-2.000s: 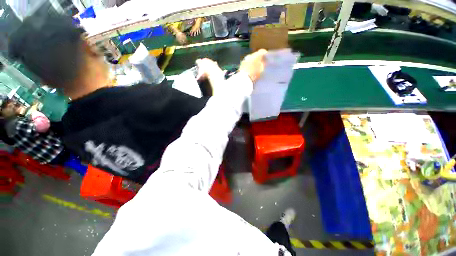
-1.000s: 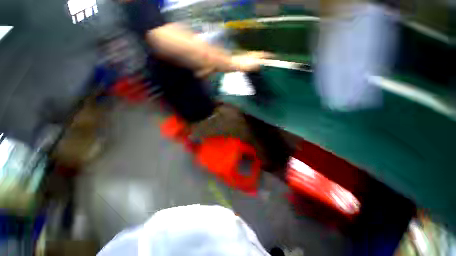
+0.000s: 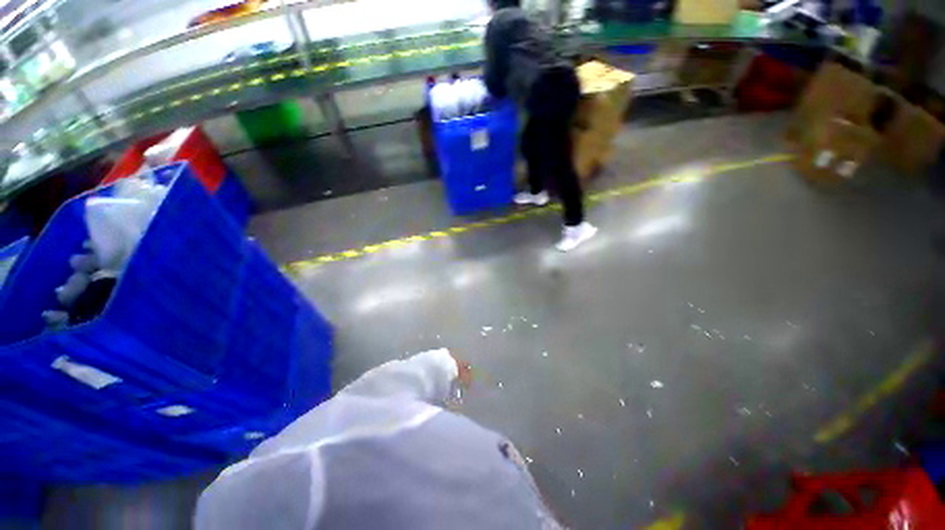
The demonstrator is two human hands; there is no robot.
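Observation:
My left hand (image 3: 461, 375) shows small and blurred at the end of the white sleeve, low in the middle of the head view. Its fingers are not clear, and I cannot tell whether it holds anything. My right hand is not in view. To the left stands a deep blue plastic crate (image 3: 207, 280) on top of other blue crates. White bagged bundles (image 3: 116, 230) and a dark item lie inside it. My left hand is apart from the crate.
Behind it is a red crate (image 3: 205, 155). A person (image 3: 549, 104) in dark clothes stands beside another blue crate (image 3: 477, 160) and a brown carton (image 3: 601, 119). More cartons (image 3: 834, 129) stand far right, a red plastic stool (image 3: 860, 497) bottom right. Scraps dot the grey floor (image 3: 642, 300).
The view has swung from the green bench and the seated person to the aisle and blue crates. The white sheet or card held up two seconds ago no longer shows. My arm is lower.

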